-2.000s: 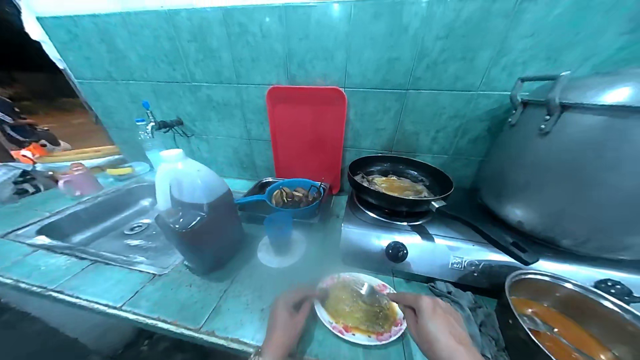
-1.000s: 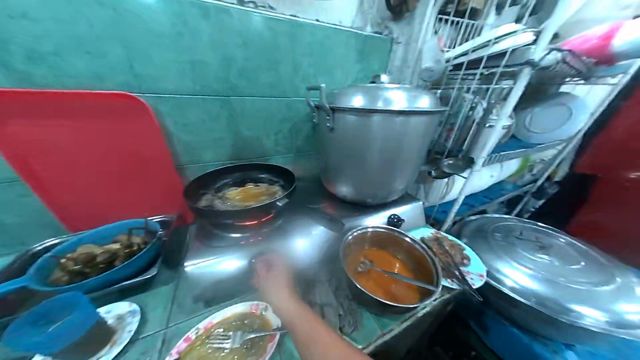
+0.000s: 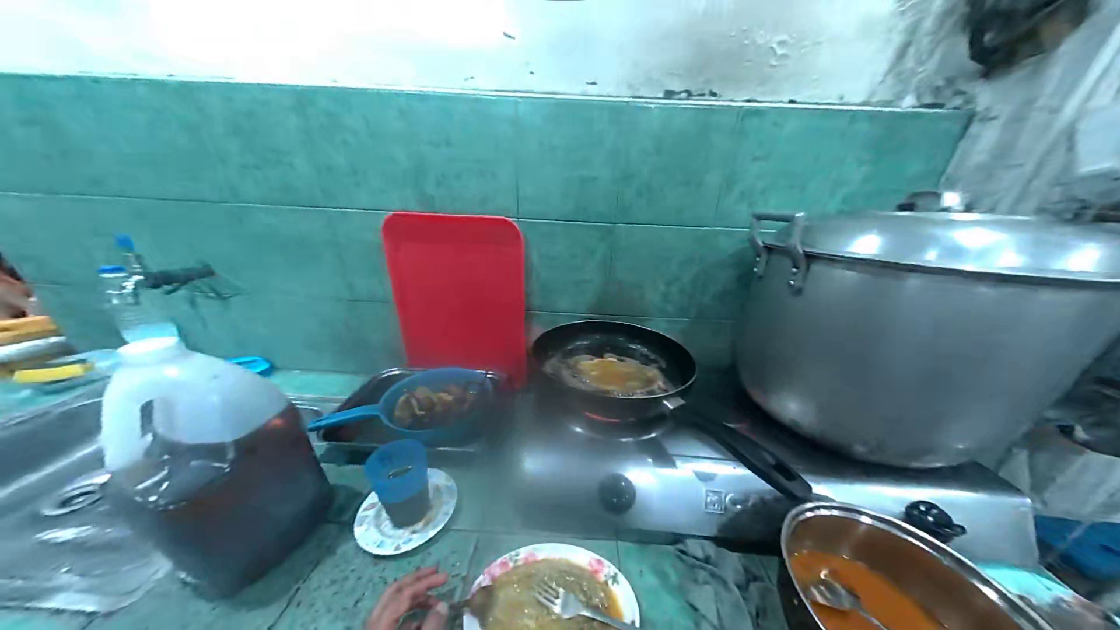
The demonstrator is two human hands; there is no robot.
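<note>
At the bottom edge, the fingers of my left hand [image 3: 409,602] pinch the end of a dark stem [image 3: 477,602] at the left side of a floral-rimmed plate [image 3: 623,588]. A flattened, yellowish-brown food [image 3: 529,591], which looks like eggplant in egg, covers the plate. A metal fork [image 3: 569,604] rests on it, its handle pointing to the lower right. My right hand is out of view. Behind, a black frying pan [image 3: 681,363] holds a frying, egg-coated piece [image 3: 619,374] in oil on the steel gas stove [image 3: 560,490].
A large lidded metal pot [image 3: 910,350] stands right of the pan, whose handle reaches toward a pot of orange sauce [image 3: 862,591]. Leftward are a blue cup [image 3: 398,472] on a saucer, a blue strainer [image 3: 437,402], a red tray [image 3: 459,297], a jug of dark liquid [image 3: 219,472] and the sink [image 3: 52,542].
The view has swung right and then back left. My right hand, at the plate two seconds ago, is now out of view. The fork it was at lies on the food.
</note>
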